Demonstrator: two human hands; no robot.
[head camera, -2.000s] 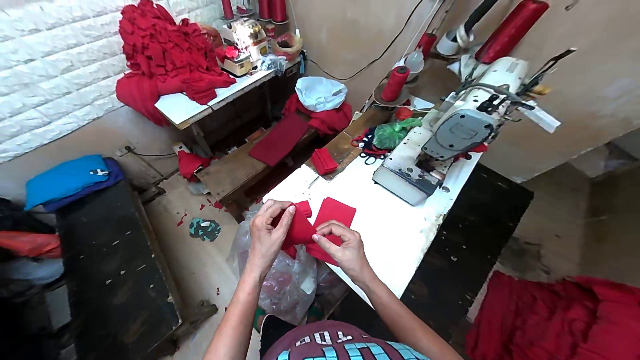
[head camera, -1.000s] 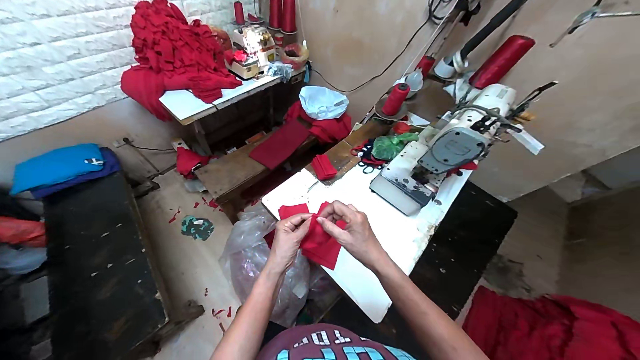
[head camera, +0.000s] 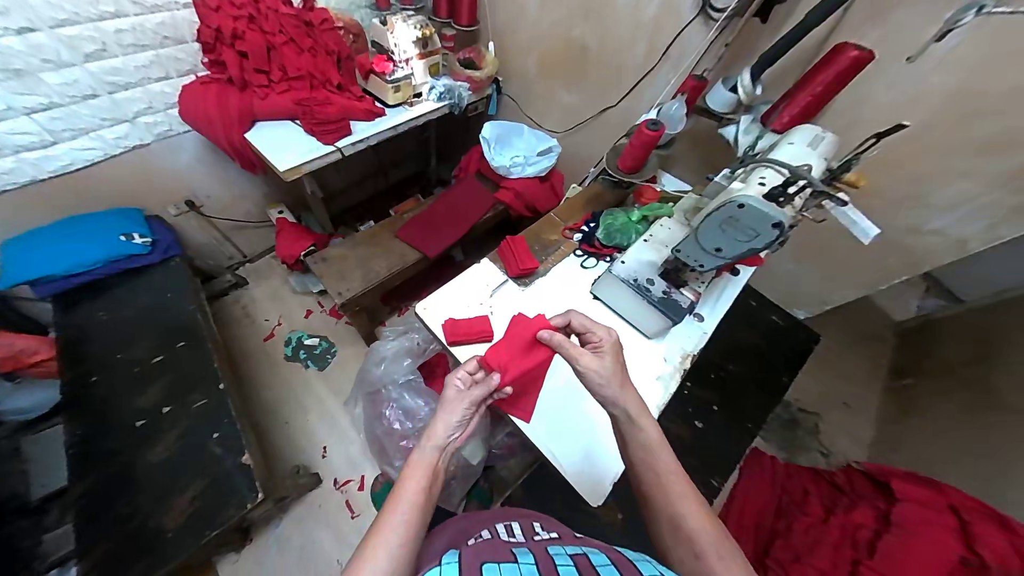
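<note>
Above the white sewing table (head camera: 572, 448), my left hand (head camera: 468, 394) pinches the lower left edge of some red fabric pieces (head camera: 522, 364). The thumb and fingers of my right hand (head camera: 590, 350) grip their upper right corner. Whether the fabric is one folded piece or several layers is hard to tell. A small folded red fabric stack (head camera: 469, 330) lies on the table just left of the held fabric. Farther back, another red stack (head camera: 518, 256) rests by the table's far edge. The industrial sewing machine (head camera: 712, 232) stands to the right of my hands.
A green plastic bag (head camera: 624, 227) and scissors (head camera: 590, 258) lie beside the machine, near a red thread cone (head camera: 641, 146). A clear plastic bag (head camera: 392, 400) hangs low at the table's left edge. Behind is a wooden bench (head camera: 360, 272) with dark red cloth. Red cloth (head camera: 864, 520) is heaped at lower right.
My hands have moved apart from their close position one second ago, with the red fabric now stretched between them. The small stack left of the fabric now shows separately.
</note>
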